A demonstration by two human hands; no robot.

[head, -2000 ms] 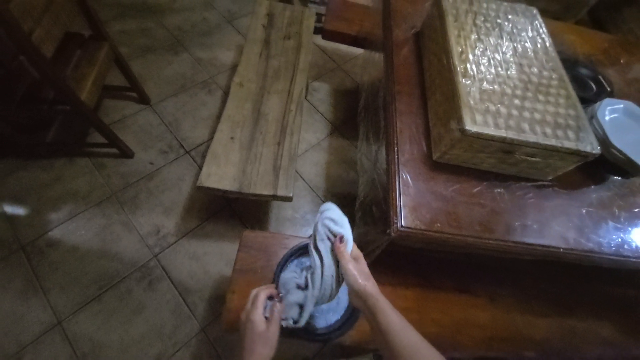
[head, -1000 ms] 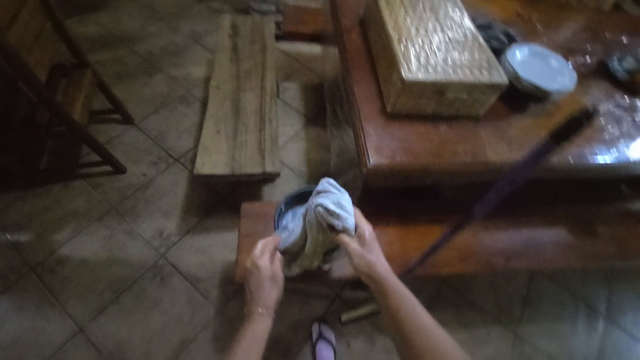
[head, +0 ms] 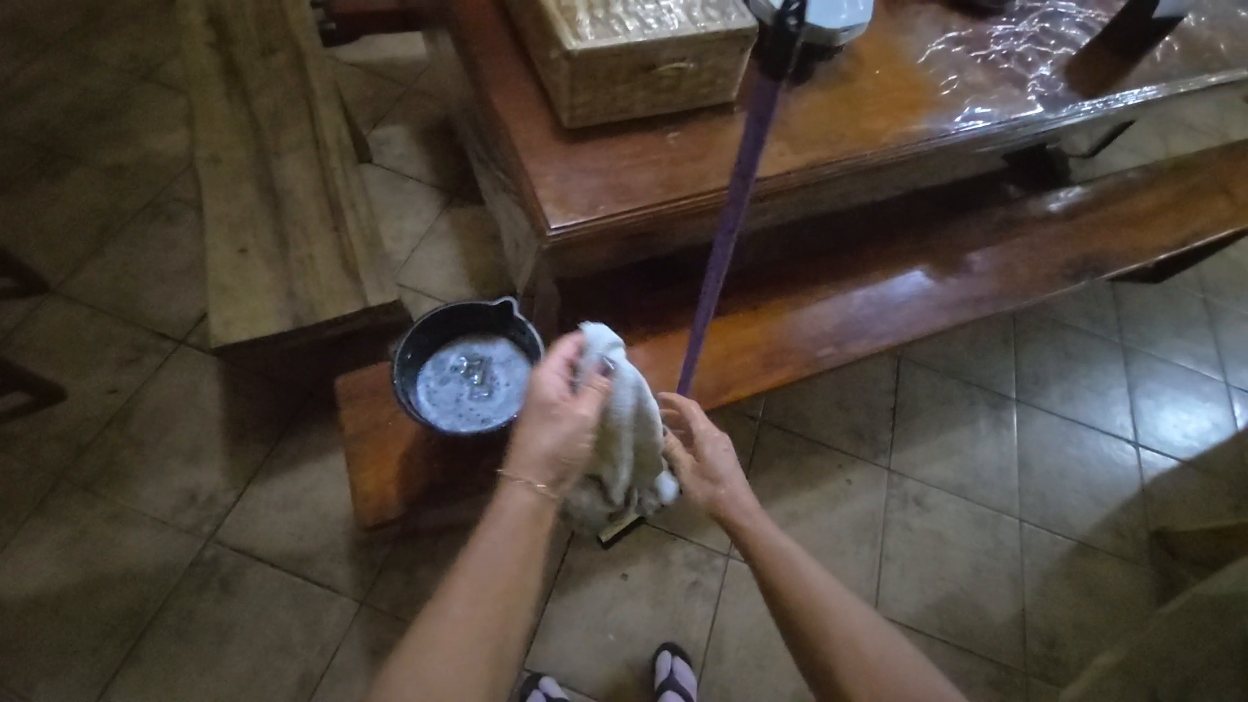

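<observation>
A damp grey-white cloth hangs from my left hand, whose fingers are closed on its upper part. My right hand is at the cloth's right side, fingers bent, beside the lower end of a purple pole; whether it grips the cloth or only touches it, I cannot tell. Left of my hands, a black bucket with foamy, soapy water rests on the end of a wooden bench. The pole leans against the table, and its foot is hidden behind the cloth, near a flat bar low on the floor.
A varnished wooden table, partly under clear plastic, stands beyond the bench. It holds a woven box and pale plates. A rough plank bench is at the left. My feet in flip-flops stand on the tiled floor.
The cloth, over the bucket in the earlier frames, has moved with my hands to the right of it. The foamy water now shows fully. The view has shifted right.
</observation>
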